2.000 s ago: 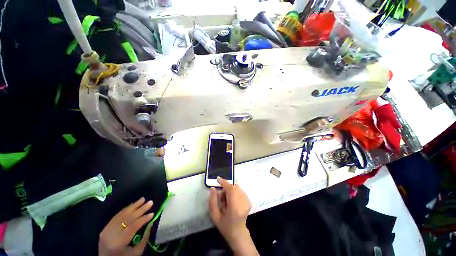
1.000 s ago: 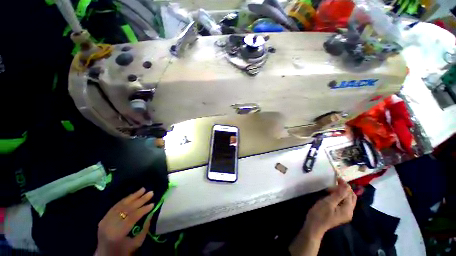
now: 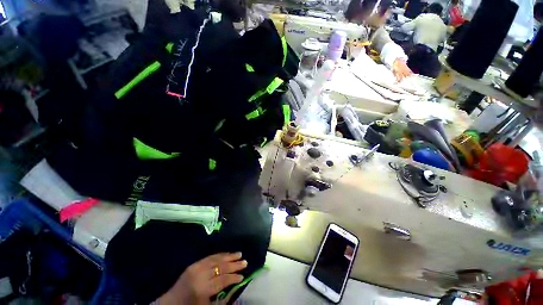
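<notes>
My left hand (image 3: 208,275), with a gold ring, lies flat on the black garment panel (image 3: 172,250), fingers a little apart. A neon green trim (image 3: 241,285) runs just beside its fingertips. A pale green strip (image 3: 177,215) lies on the black cloth beyond the hand. The smartphone (image 3: 333,262), white-edged with a mostly dark screen, lies on the machine bed to the right of the hand, untouched. The cream sewing machine (image 3: 369,205) stands behind it; the needle area is hard to make out. My right hand is out of the picture.
A black garment heap (image 3: 202,119) with neon green patches lies at the left. A blue crate (image 3: 65,238) is at lower left. Large black thread cones (image 3: 482,39) stand upper right, red cloth (image 3: 515,291) lower right. Other people sit at stations behind; one person's hand (image 3: 402,70) shows.
The view has swung left and up, so the machine and phone sit lower and further right. My right hand left the phone, moved right to the bed's edge, and is now out of view.
</notes>
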